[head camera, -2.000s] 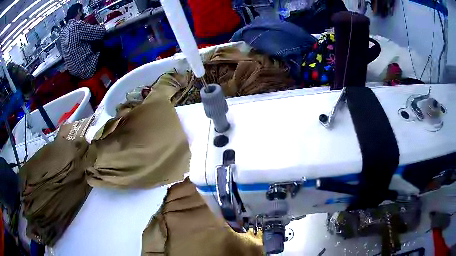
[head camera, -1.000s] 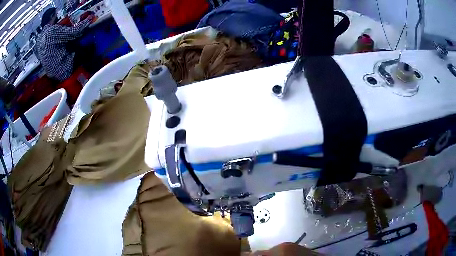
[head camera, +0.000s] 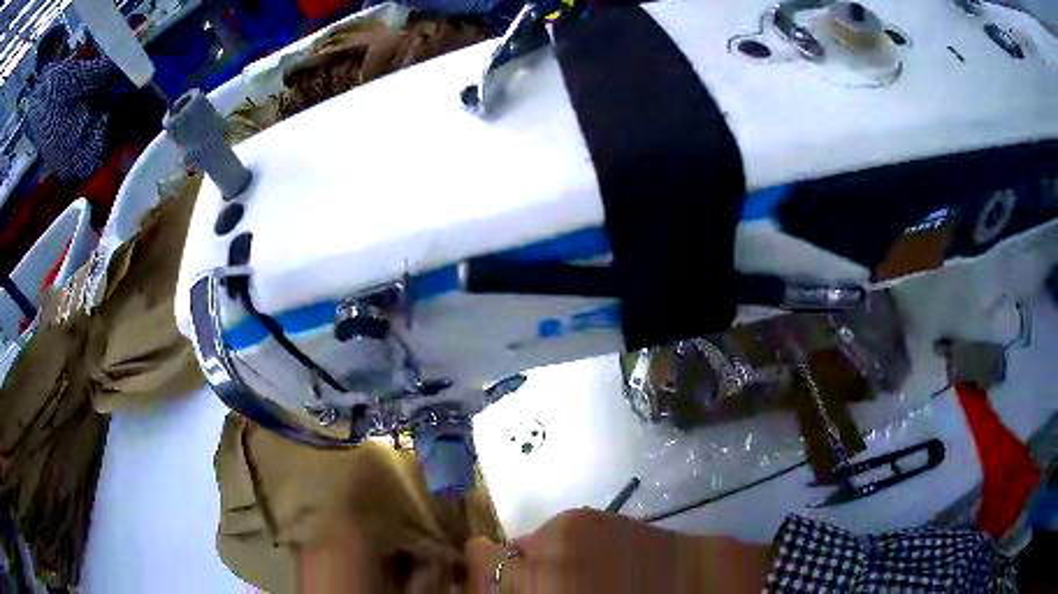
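Observation:
The brown garment panel (head camera: 313, 499) lies under the needle area of the white lockstitch machine head (head camera: 429, 151), where a yellow light shines. My right hand (head camera: 580, 557), with a ring on a finger, reaches in from the lower right to the panel's right edge. Its fingertips are blurred and cut off, so its grip is unclear. A blurred skin-toned patch at the bottom edge, over the panel, looks like part of my left hand (head camera: 348, 569); its fingers cannot be made out. The machine head hides the presser foot.
Bunched brown cloth (head camera: 46, 429) lies at table left. A clear plastic-wrapped bundle (head camera: 754, 371) sits behind the needle area, with dark thread snips (head camera: 888, 468) and a red cloth strip (head camera: 995, 458) to the right. A white tub (head camera: 137, 209) stands behind. A seated person (head camera: 70, 110) is far left.
The view has turned right and down, so the machine head sits further left and higher. My right hand and checkered sleeve have come into view at the bottom; the panel's visible area has shifted left.

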